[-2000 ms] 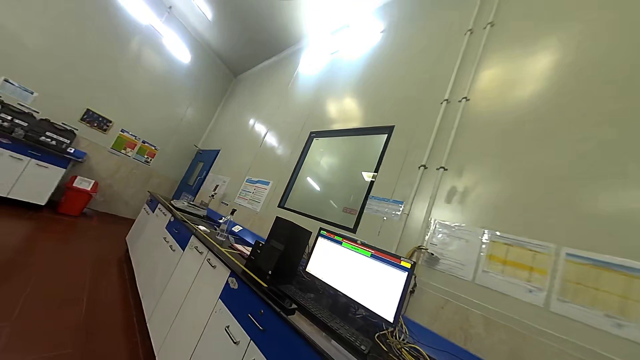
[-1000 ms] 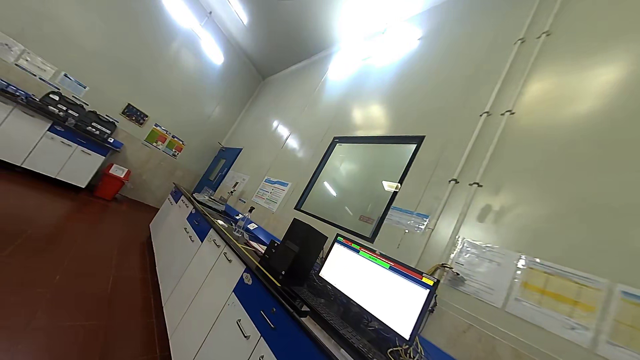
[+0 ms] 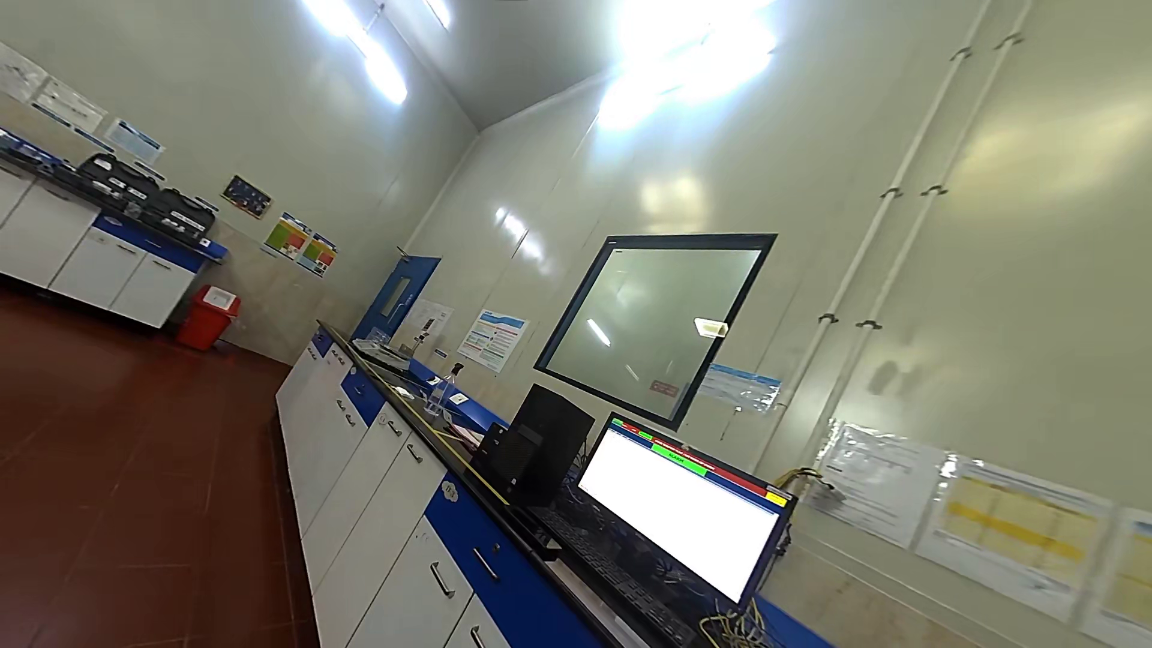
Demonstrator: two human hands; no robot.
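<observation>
Neither my left hand nor my right hand shows in the head view. Nearest to me on the dark bench top stands a computer monitor (image 3: 684, 504) with a mostly white screen and coloured bars along its top. A black keyboard (image 3: 612, 567) lies in front of it. Left of the monitor is a black computer tower (image 3: 549, 441), with a smaller black device (image 3: 508, 454) beside it. Farther along the bench are a clear bottle (image 3: 441, 391) with a dark top and some papers (image 3: 466, 436).
White and blue cabinets (image 3: 378, 477) run under the bench. Tangled cables (image 3: 740, 628) lie by the monitor. A red bin (image 3: 209, 318) stands near the far counter, which holds black cases (image 3: 180, 216). A blue door (image 3: 396, 297) is at the back, a dark-framed window (image 3: 661, 315) on the wall.
The view has swung somewhat to the left since the earliest frame, and the bench and monitor sit farther right and lower. Nothing in the room has plainly moved.
</observation>
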